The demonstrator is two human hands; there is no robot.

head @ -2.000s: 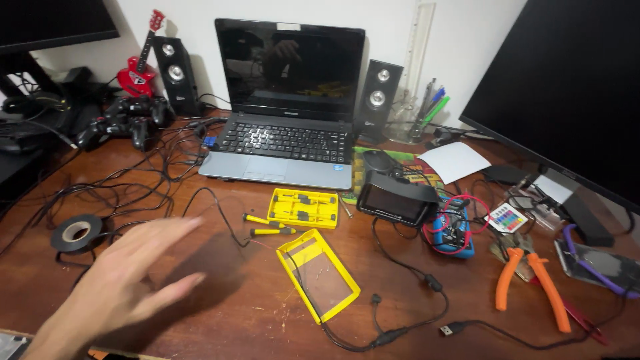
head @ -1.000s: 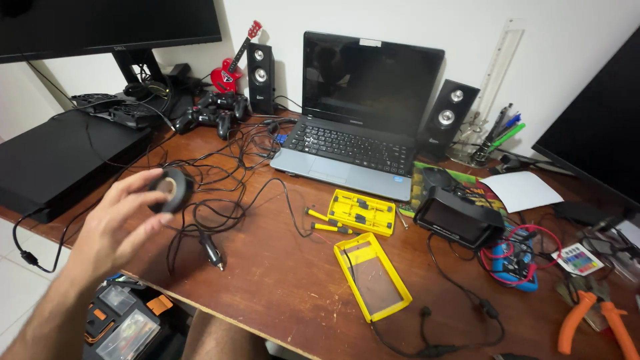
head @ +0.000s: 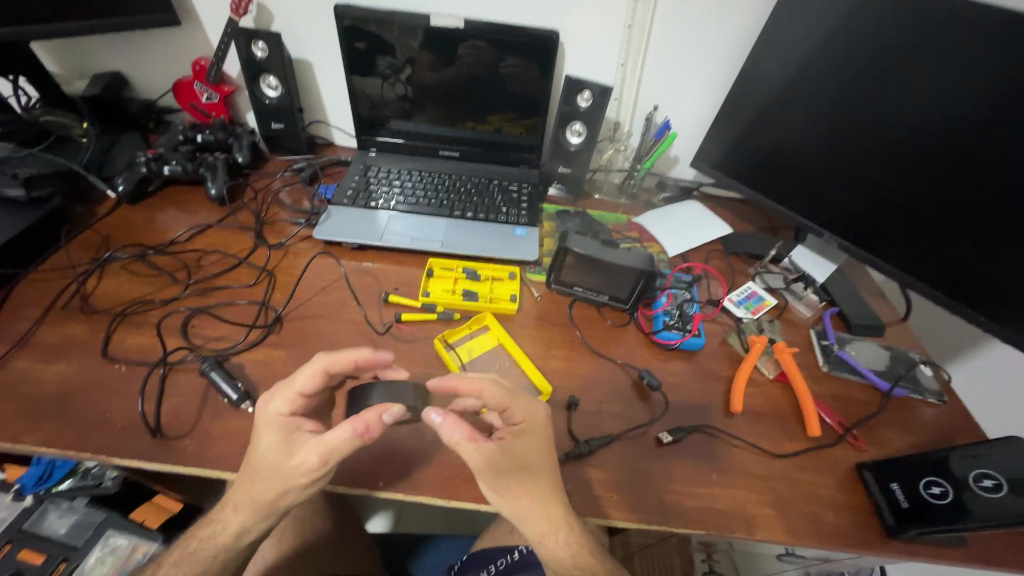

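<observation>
A roll of black electrical tape [head: 387,398] is held edge-on above the desk's front edge. My left hand [head: 316,424] grips its left side, thumb in front and fingers behind. On its right side, my right hand [head: 500,436] pinches it between thumb and fingers. Just behind my right hand lies an empty-looking yellow plastic case cover [head: 524,370], partly hidden by the fingers. Farther back are a yellow precision screwdriver case [head: 470,286] with bits in it and two small yellow screwdrivers [head: 424,317].
Tangled black cables [head: 200,280] and a car charger plug [head: 226,384] lie left. An open laptop [head: 440,136] stands behind. To the right are a small black display [head: 602,270], a blue multimeter [head: 678,316], orange-handled pliers [head: 772,376], a USB cable [head: 680,434] and a black wireless charger [head: 944,486].
My left hand has brought the tape roll from the desk's left side to the front middle. My right hand has come into view and taken hold of it too. The view has swung back right.
</observation>
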